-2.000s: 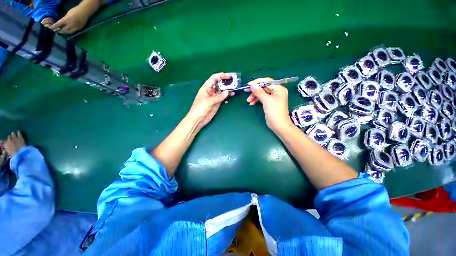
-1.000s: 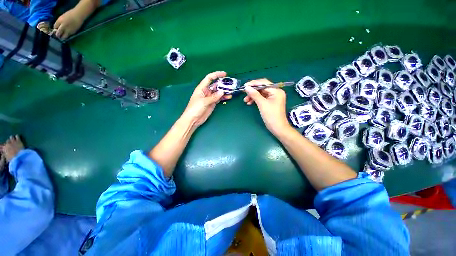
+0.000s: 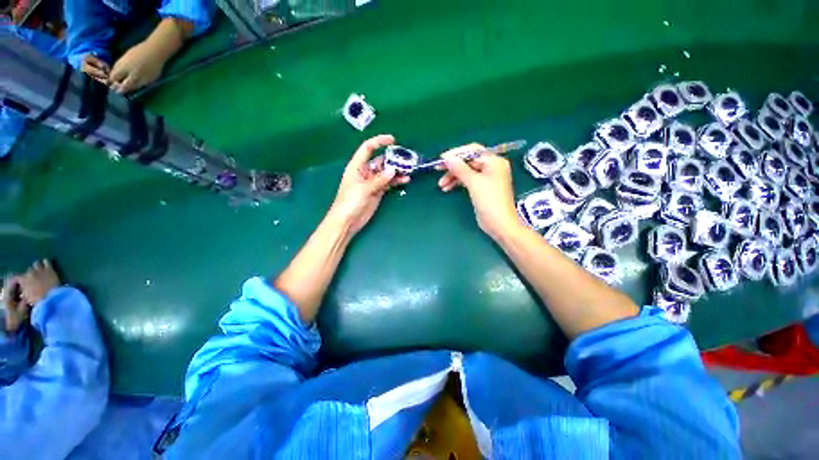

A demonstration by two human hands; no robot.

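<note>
My left hand (image 3: 361, 187) holds a small unit (image 3: 400, 160) between finger and thumb. The unit is roughly square with a silver-white rim and a dark round centre. My right hand (image 3: 482, 184) holds slim silver tweezers (image 3: 503, 147) like a pen, their tip pointing left at the unit's right edge. Whether the tip grips a piece is too small to tell. A tiny pale bit (image 3: 402, 192) lies on the green mat (image 3: 404, 260) just below the unit. A heap of similar units (image 3: 687, 175) lies on the mat to the right.
A single unit (image 3: 358, 110) lies beyond my left hand. White crumbs (image 3: 663, 69) lie at the far right. A grey post (image 3: 135, 130) with black ties slants in from the upper left. Other people's hands show at the upper left (image 3: 139, 66) and left edge (image 3: 36, 282). A red object (image 3: 763, 352) is at lower right.
The single far unit and the far white crumbs have shifted to the right. The held unit is tilted more and slightly further left. The people's hands at left have moved a little.
</note>
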